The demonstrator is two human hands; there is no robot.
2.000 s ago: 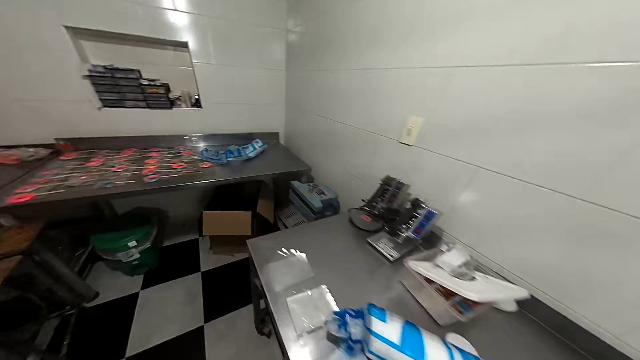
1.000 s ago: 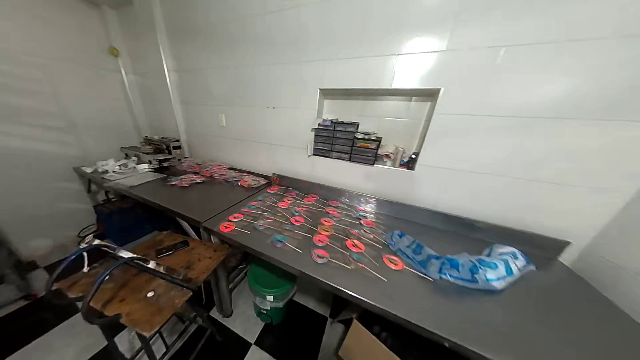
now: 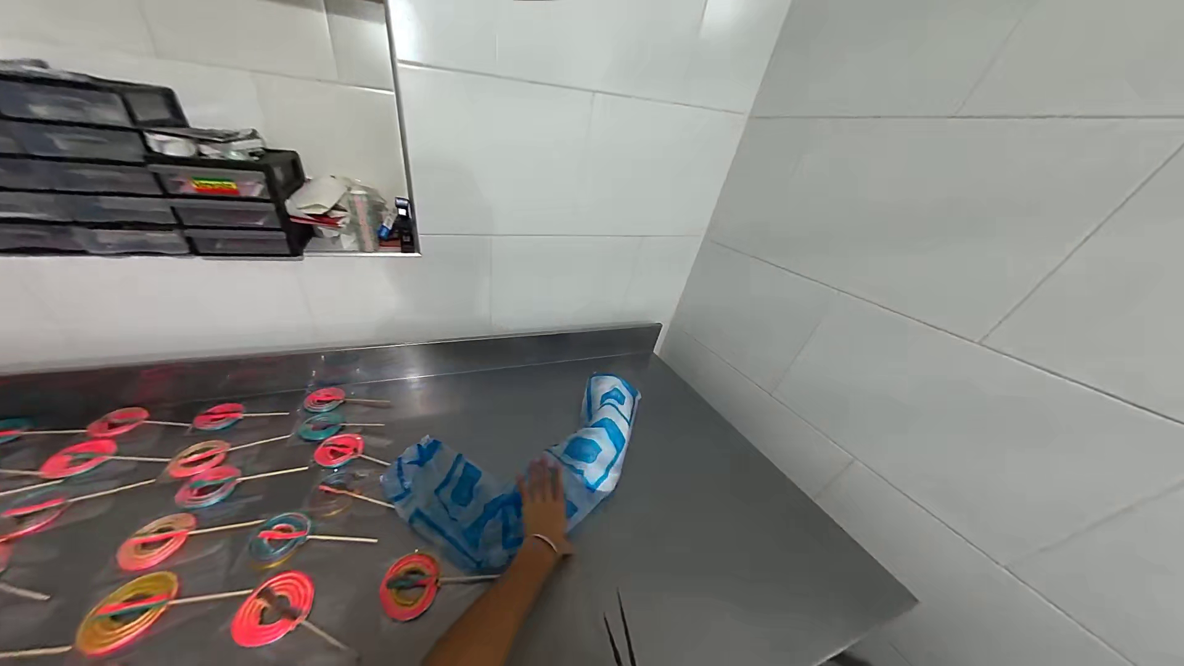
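Observation:
My left hand (image 3: 545, 504) lies palm down on a crumpled blue-and-white printed plastic bag (image 3: 592, 453), near its middle. Its fingers point toward the back wall, and a thin bracelet circles the wrist; whether they grip the plastic cannot be told. My right hand is out of view. Two thin dark metal tips, perhaps of tweezers (image 3: 620, 629), rise from the bottom edge, right of my forearm. Left of the bag, spiral lollipops in clear wrappers cover the metal table; one red and yellow lollipop (image 3: 409, 586) is close to my forearm, with its stick pointing toward it.
The steel table (image 3: 721, 555) has a raised back edge and meets a tiled wall on the right. Its front right corner shows at the lower right. In a wall niche stand black drawer units (image 3: 222, 215) and small bottles (image 3: 363, 220).
The view has swung and come closer to the table with the lollipops. My left hand, not visible in the earlier frames, is now on the blue-and-white bag.

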